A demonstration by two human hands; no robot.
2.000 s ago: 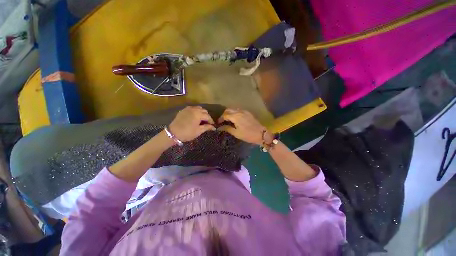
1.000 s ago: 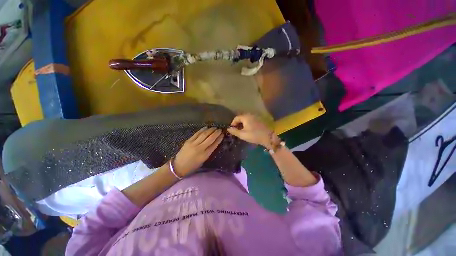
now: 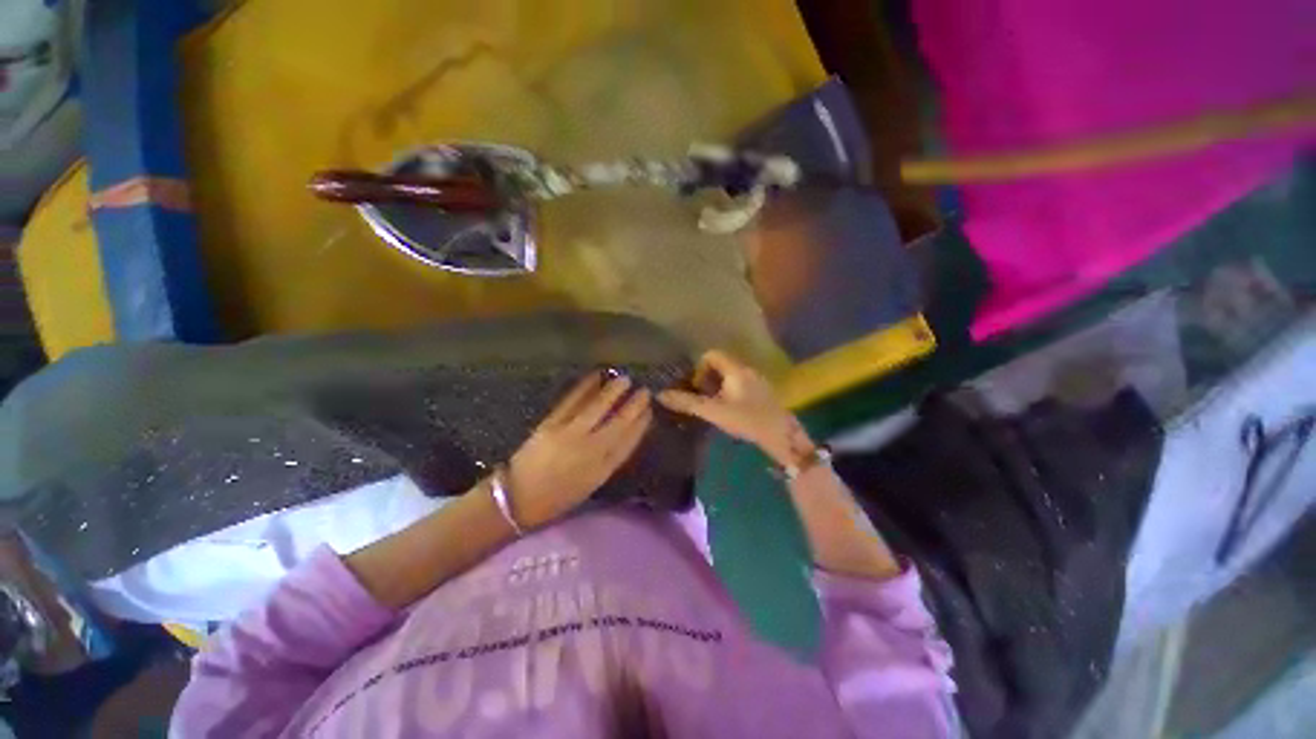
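The dark speckled garment piece (image 3: 433, 419) lies along the grey-green padded board (image 3: 188, 373), with white cloth (image 3: 274, 534) below it. My left hand (image 3: 580, 451) lies on the dark cloth near the board's right end, fingers fairly flat. My right hand (image 3: 733, 404) is just right of it, thumb and fingertips pinching the cloth's edge. The view is somewhat blurred. The steam iron (image 3: 448, 210) sits untouched on the yellow table cover (image 3: 318, 87), its reddish-brown handle pointing left.
The wrapped steam hose (image 3: 635, 173) runs right from the iron past the dark iron rest (image 3: 837, 260). A blue bar (image 3: 145, 260) crosses at left. A pink-covered table (image 3: 1097, 87) is upper right. Dark speckled pieces (image 3: 1010, 534) hang over a white sheet (image 3: 1227, 477) at right.
My left hand has moved from pinching the board's upper side down to lie flatter on the cloth. My right hand has shifted slightly right and down. The iron has stayed put.
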